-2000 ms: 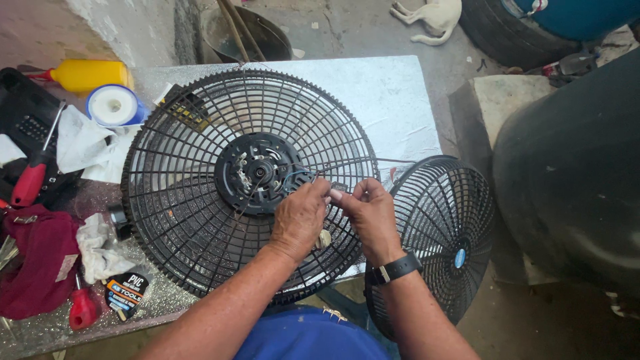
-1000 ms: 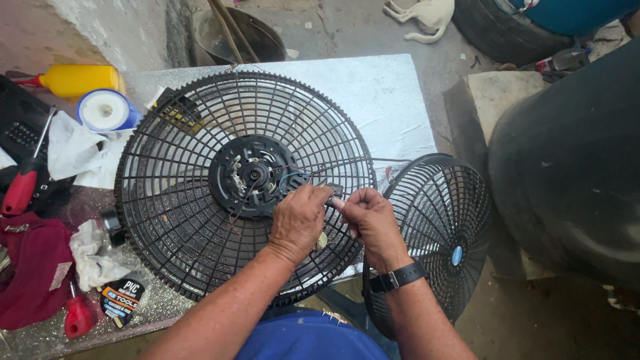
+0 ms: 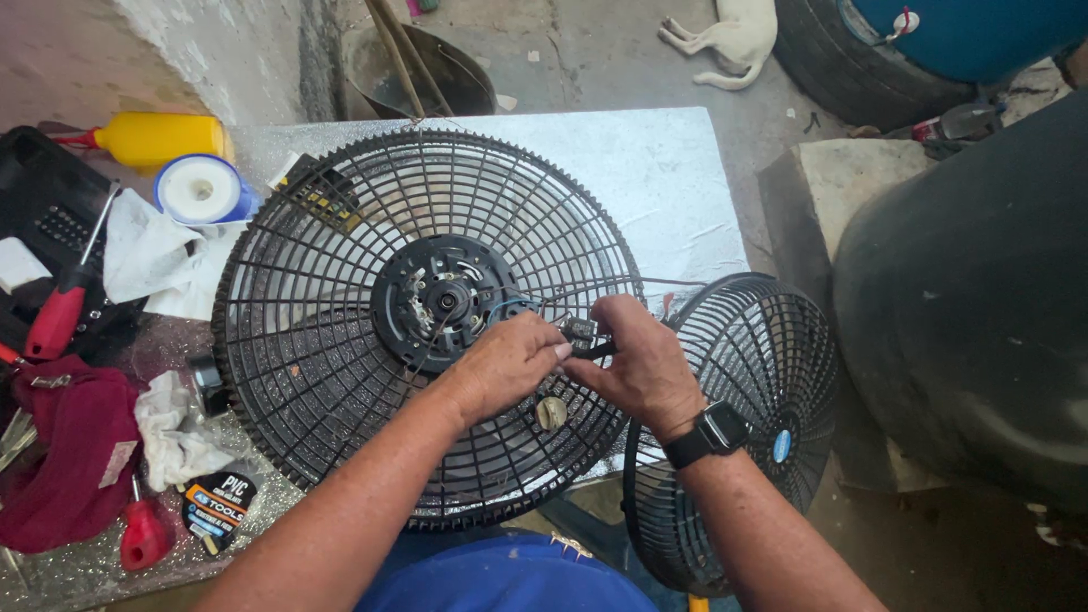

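A large black fan grille [image 3: 340,408] lies flat on the table, with the exposed round motor mount [image 3: 446,299] at its centre. Thin wires, one of them blue, run from the mount toward my hands. Over the grille's right half, my left hand [image 3: 510,361] pinches the left side of a small dark electrical part with terminals [image 3: 580,333]. My right hand [image 3: 637,365] grips the same part from the right, beside a short black piece. Just below my hands a beige round knob [image 3: 551,413] rests on the grille. A second black grille [image 3: 765,365] leans at the table's right edge.
At the left lie a yellow bottle [image 3: 161,138], a tape roll [image 3: 200,189], a red-handled screwdriver [image 3: 58,319], a maroon cloth [image 3: 72,450], a short red screwdriver [image 3: 143,531] and a PVC tape package [image 3: 219,510]. A large dark barrel [image 3: 969,297] stands right; a white animal [image 3: 735,42] lies behind.
My fingers have shifted around the small part, and its terminals now show between my hands. The large grille and the leaning grille remain where they were.
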